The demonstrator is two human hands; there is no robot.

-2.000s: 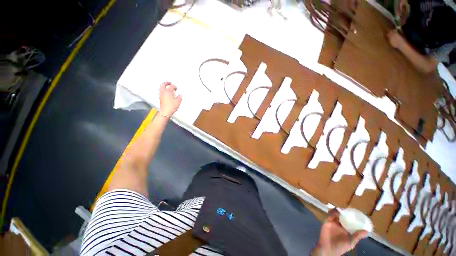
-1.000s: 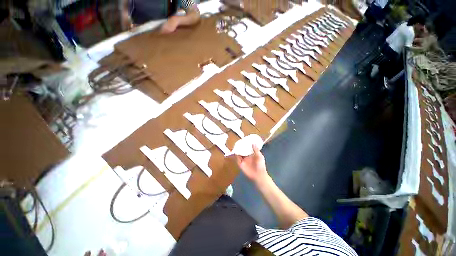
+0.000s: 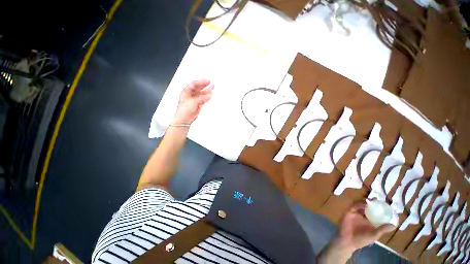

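My right hand holds the translucent white glue bottle at the near edge of the row, over the white pieces. My left hand is above the white tabletop, fingers partly curled and apart, with nothing seen in it. Brown bag panels overlap in a long row towards the lower right. White stepped reinforcement pieces lie on them, with thin dark curved handles arching from them. The bottle's nozzle cannot be made out clearly.
The white table ends at the left, with a pale yellow tape strip. Loose dark straps hang at its far left. Stacked brown panels and more straps lie at the far right. Dark floor with a yellow line is left.
The view has swung back from along the row to the table's left end. My left hand is now fully in view over the white top. The bottle is still in my right hand.
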